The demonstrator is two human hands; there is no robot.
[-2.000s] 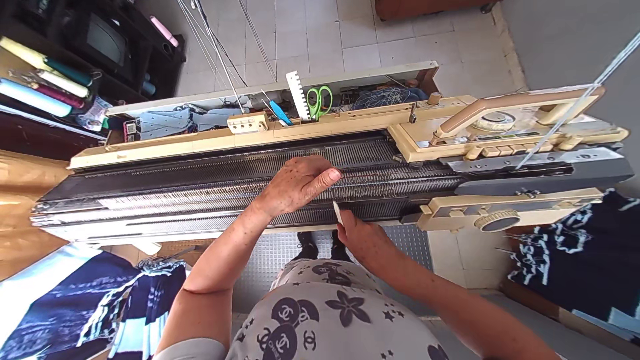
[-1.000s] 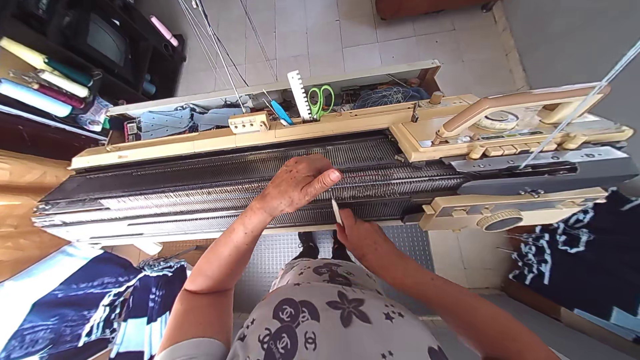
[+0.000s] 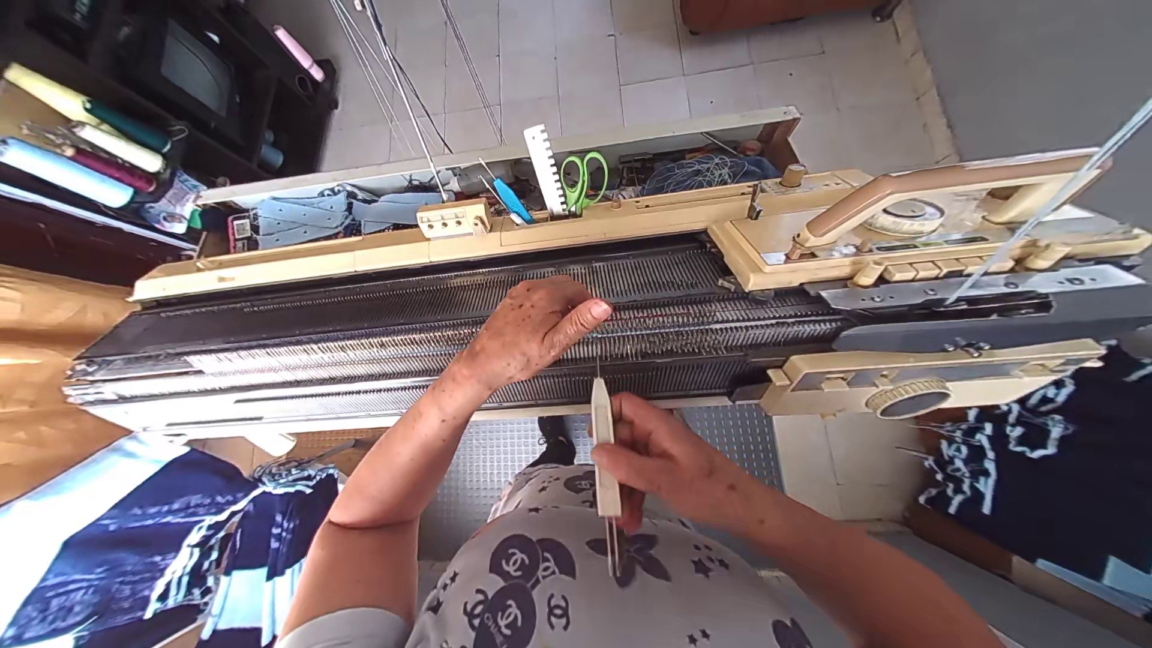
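Across the view lies a double-bed knitting machine with rows of needles. My left hand rests over the middle of the needle beds, thumb pointing right; what its fingers touch underneath is hidden. My right hand, nearer my body, holds a white-handled latch tool upright in the view. Its thin tip points at the front bed, just below my left thumb, and two prongs stick out of its other end. The main carriage sits at the right of the rear bed, the front carriage below it.
Behind the beds, an open accessory tray holds green-handled scissors, a blue-handled tool, a white comb and tangled yarn. Yarn cones lie at the left. Knitted fabric lies at the right. A yarn strand slants down to the carriage.
My right hand has drawn back toward my body, and the tool now shows along its whole handle, with its tip lower than before. My left hand has stayed in place.
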